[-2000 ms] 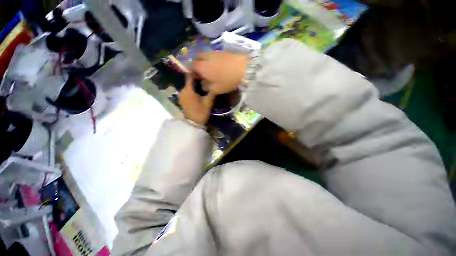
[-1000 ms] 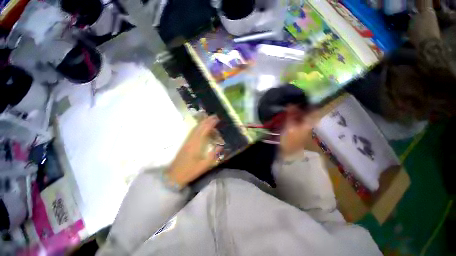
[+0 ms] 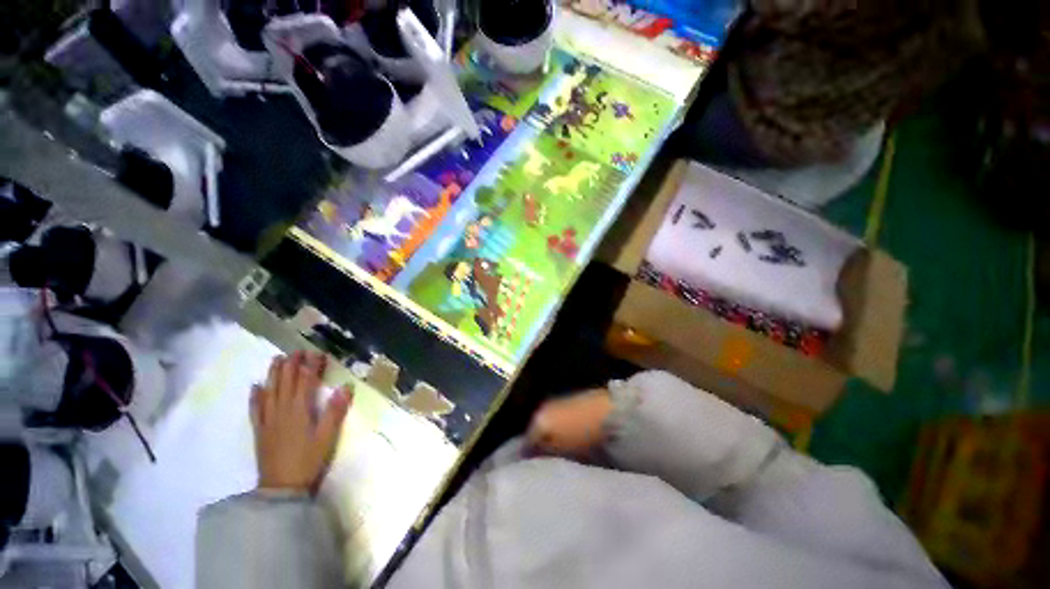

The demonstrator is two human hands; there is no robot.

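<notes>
My left hand lies flat with fingers spread on the white sheet at the bench's left front. It holds nothing that I can see. My right hand is low beside my jacket, just past the bench edge. Its fingers are curled and partly hidden, so I cannot tell if it holds anything. A white camera unit with a black round head lies tilted at the back of the cartoon-printed sheet. Another black-and-white head stands behind it, to the right.
More white camera units and one with a dark red wire crowd the left side. A dark strip crosses the bench between the sheets. An open carton with small dark parts on white sheet stands right of the bench.
My right hand has moved down toward my jacket, and the black round part with red wire is no longer at it. My left hand has moved left onto the white sheet. The view has shifted.
</notes>
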